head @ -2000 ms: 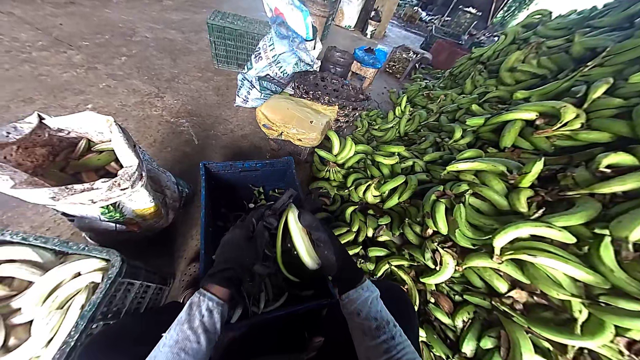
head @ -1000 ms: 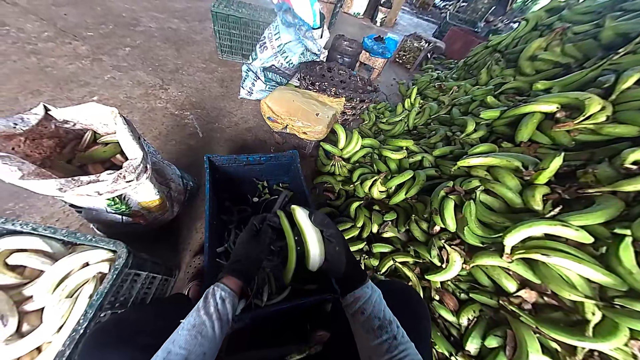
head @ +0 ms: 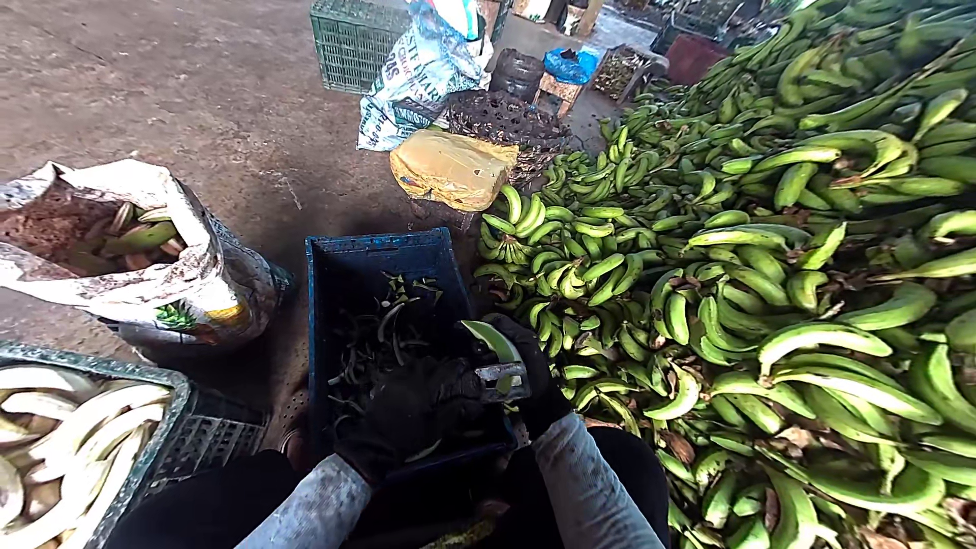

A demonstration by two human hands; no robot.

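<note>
My right hand, in a black glove, is closed around a green plantain piece with a pale edge. A small metal-framed tool shows against its fingers; which hand holds the tool is unclear. Just left of it is my left hand, also in a black glove, over a blue plastic crate. Its fingers blend into the dark, so I cannot tell whether they hold anything. Strips of green peel lie inside the crate.
A large heap of green plantains fills the right side. At left stand an open sack with peels and a green crate of peeled plantains. Beyond the blue crate lie a yellow wrapped bundle and a plastic sack.
The long, partly peeled plantain seen between my hands earlier no longer shows whole. A shorter green-and-pale piece and the metal tool now show at my right hand. My hands have shifted apart.
</note>
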